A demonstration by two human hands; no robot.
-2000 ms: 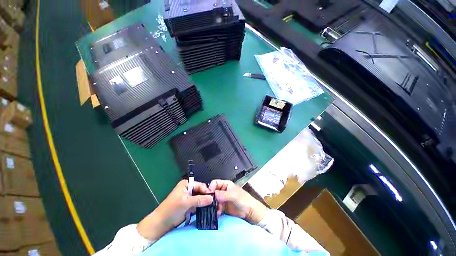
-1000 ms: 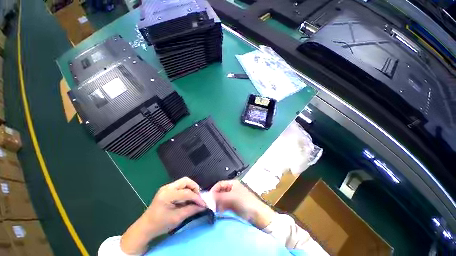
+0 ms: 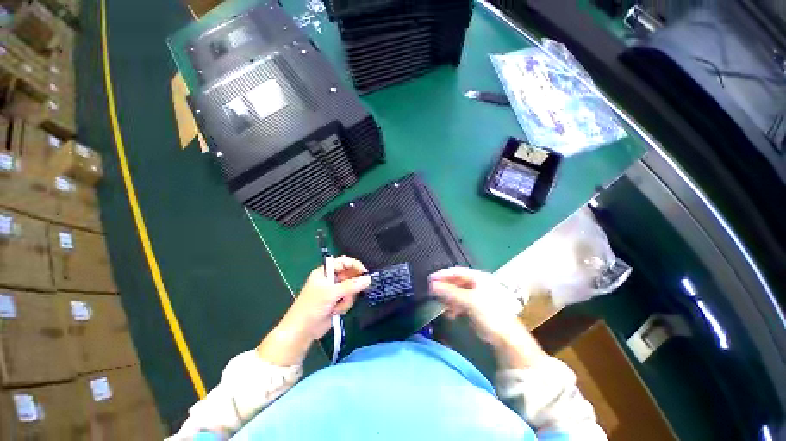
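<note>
A ribbed black rear cover (image 3: 414, 220) lies on the green table in front of me, with a darker recess at its centre. My left hand (image 3: 332, 293) holds a black rating label (image 3: 389, 284) with fine white print by its left edge, above the near part of the cover. A slim pen-like tool (image 3: 325, 252) with a dark end is also in my left hand, pointing up. My right hand (image 3: 465, 297) is right of the label, apart from it, fingers slightly curled and blurred; whether it holds anything small cannot be told.
Stacked covers (image 3: 276, 142) stand at the left, and another pile (image 3: 405, 47) at the far side. A label tray (image 3: 522, 175), a small dark knife (image 3: 489, 96) and a clear plastic bag (image 3: 560, 99) lie to the right. An open cardboard box (image 3: 614, 379) is below the table edge.
The label has moved from close to my body to above the cover's near part, print facing up. My hands have separated. The white piece seen between them earlier no longer shows. The view has shifted.
</note>
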